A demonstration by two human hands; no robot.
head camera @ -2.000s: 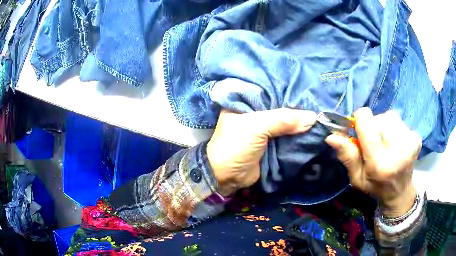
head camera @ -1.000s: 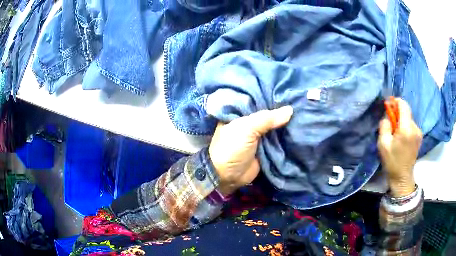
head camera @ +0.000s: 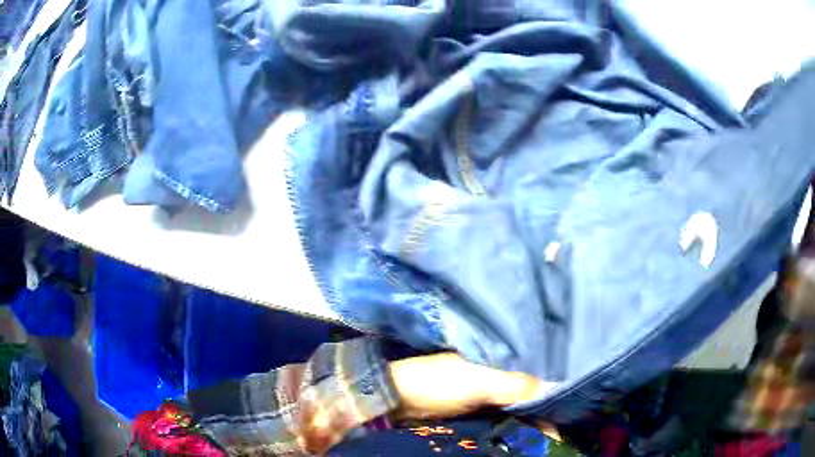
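A mid-blue denim garment lies spread over the table, its thick stitched edge stretched from lower middle to upper right. My left hand is at the lower middle, its fingers on the lower end of that edge and partly hidden by the cloth. A curved white scrap lies on the cloth at right, and a smaller white piece near its middle. My right sleeve is blurred at the right border; my right hand cannot be made out clearly, and no snips show.
Other denim garments lie at the upper left on the white table, whose curved front edge runs down to the right. Blue bins stand below the left side, with heaped cloth in the lower left corner.
My left hand has moved down from the bunched cloth to the garment's edge. My right hand, with the orange snips, has left its place at right. The garment is pulled wider and its edge drawn up rightward.
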